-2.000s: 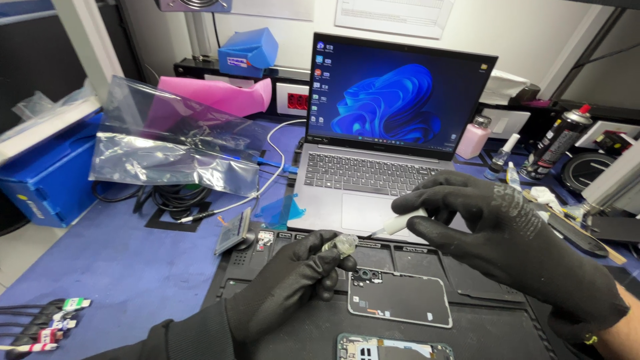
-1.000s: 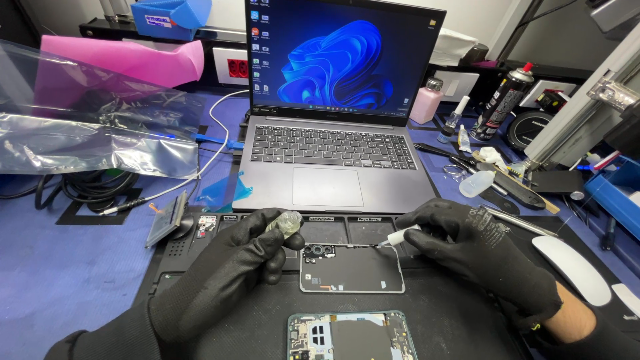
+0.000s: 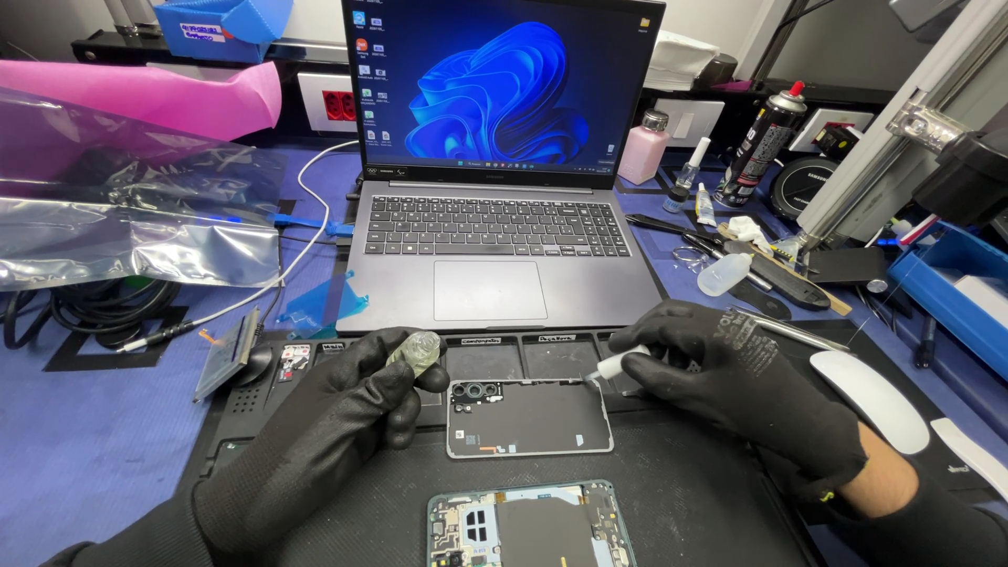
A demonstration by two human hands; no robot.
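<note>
Both hands wear black gloves. My left hand (image 3: 370,394) grips a small clear glass bottle (image 3: 420,352), its open neck towards the camera. My right hand (image 3: 693,370) holds a white brush cap (image 3: 618,362); its dark tip is at the upper right edge of a phone back cover (image 3: 535,425), which lies inner side up on the black work mat (image 3: 354,504) with its camera lenses at the upper left. Nearer to me, an opened phone body (image 3: 528,528) shows its board and dark battery area, its lower part cut off by the frame.
Behind the mat stands a laptop (image 3: 488,299). Mat compartments (image 3: 480,358) lie between it and the cover. At right are a white mouse (image 3: 870,402), tweezers (image 3: 795,329), a squeeze bottle (image 3: 724,274), a spray can (image 3: 760,146) and a blue bin (image 3: 957,268). A plastic bag (image 3: 134,197) and cables lie left.
My right hand has moved the brush from the bottle held in my left hand to the cover's upper right edge. The view has shifted nearer and to the right.
</note>
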